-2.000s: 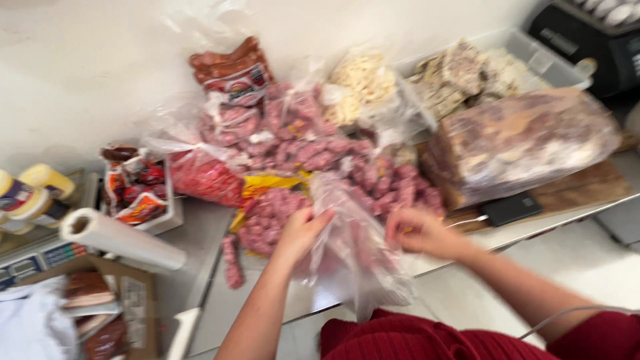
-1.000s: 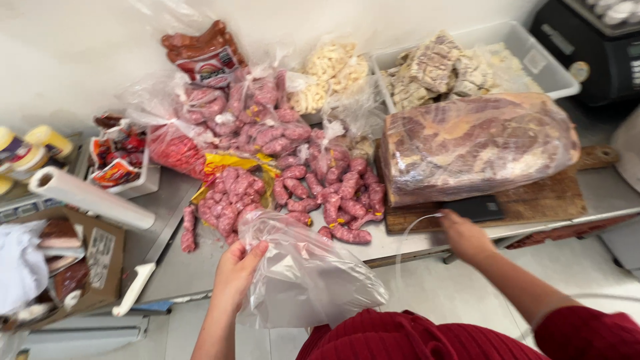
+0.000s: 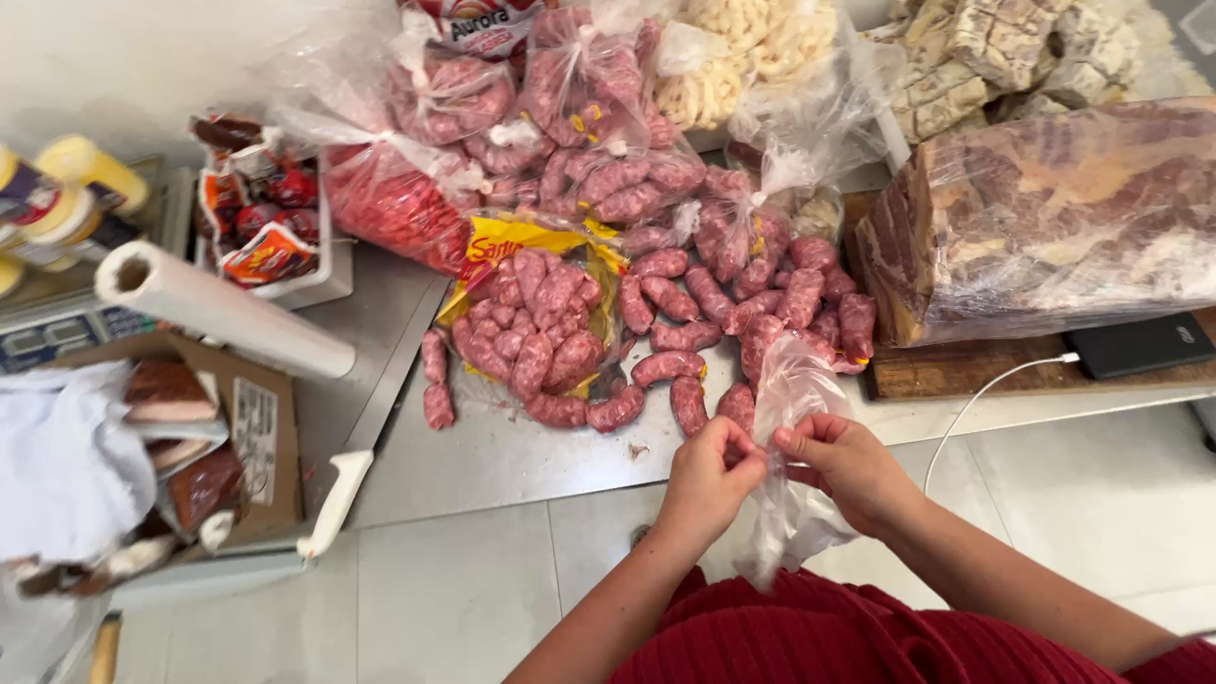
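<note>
Both hands are at a clear plastic bag (image 3: 798, 389) over the front edge of the steel table. My left hand (image 3: 714, 475) pinches its left side with closed fingertips. My right hand (image 3: 841, 465) grips the bag between thumb and fingers, close beside the left. The bag looks gathered and hangs down toward my red clothing. Just beyond the hands lie loose raw sausages (image 3: 670, 366). A heap of linked sausages (image 3: 532, 323) rests on a yellow printed plastic bag (image 3: 446, 309) to the left. Tied clear bags of sausages (image 3: 589, 90) stand behind.
A wrapped slab of meat (image 3: 1054, 218) sits on a wooden board (image 3: 912, 375) at right, near a black cabled device (image 3: 1140, 344). At left are a plastic roll (image 3: 223, 309), a white-handled knife (image 3: 337, 503), a cardboard box (image 3: 275, 380) and a tub of packets (image 3: 328, 275).
My right hand has moved left from beside the black device to the bag. The bag was spread wide from my left hand and is now bunched between both hands. The view has moved closer.
</note>
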